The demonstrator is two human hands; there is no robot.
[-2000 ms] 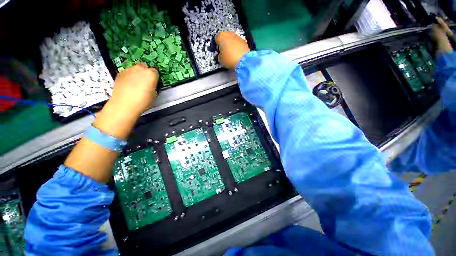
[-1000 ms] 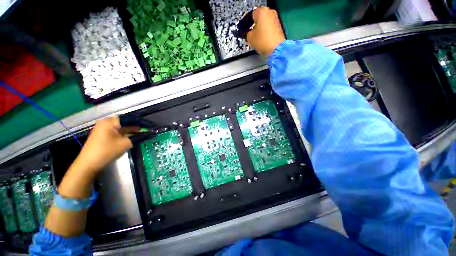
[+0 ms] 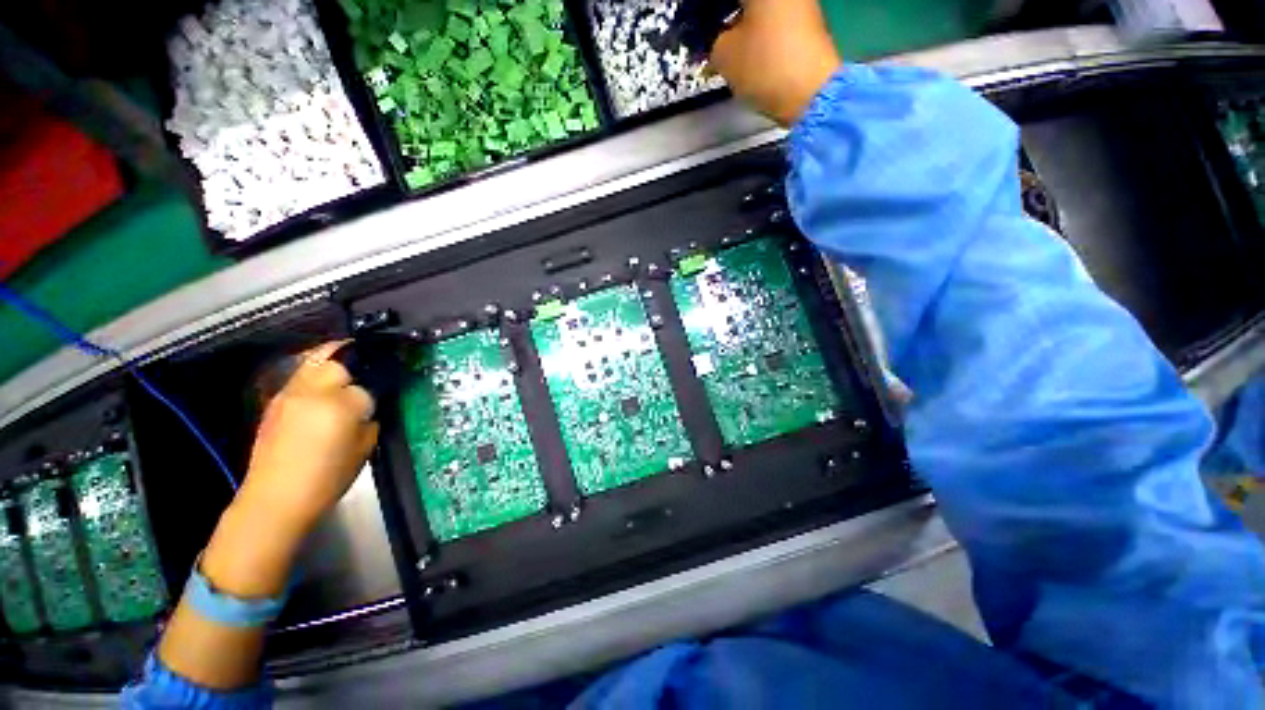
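Three green circuit boards (image 3: 611, 402) lie side by side in a black carrier (image 3: 638, 524). The middle and right boards each bear a bright green terminal block (image 3: 695, 264) at the far edge. My left hand (image 3: 322, 433), with black finger cots and a light blue wrist strap, has its fingertips at the far left corner of the left board; they hide that corner, and whether they hold a part cannot be told. My right hand (image 3: 777, 58) is over the bin of small white-grey parts (image 3: 641, 58), its dark fingertips near the frame's top edge; its grip is unclear.
A bin of green connectors (image 3: 479, 90) and a bin of white connectors (image 3: 271, 125) stand beyond the near rail (image 3: 458, 208). Another carrier with boards (image 3: 118, 534) lies left. A blue cord hangs beside my left hand. A red item (image 3: 49, 180) lies far left.
My left hand has moved from the green bin to the left board's far corner; a green part showed at its fingertips one second ago. My right hand has stayed at the right bin. The view has shifted.
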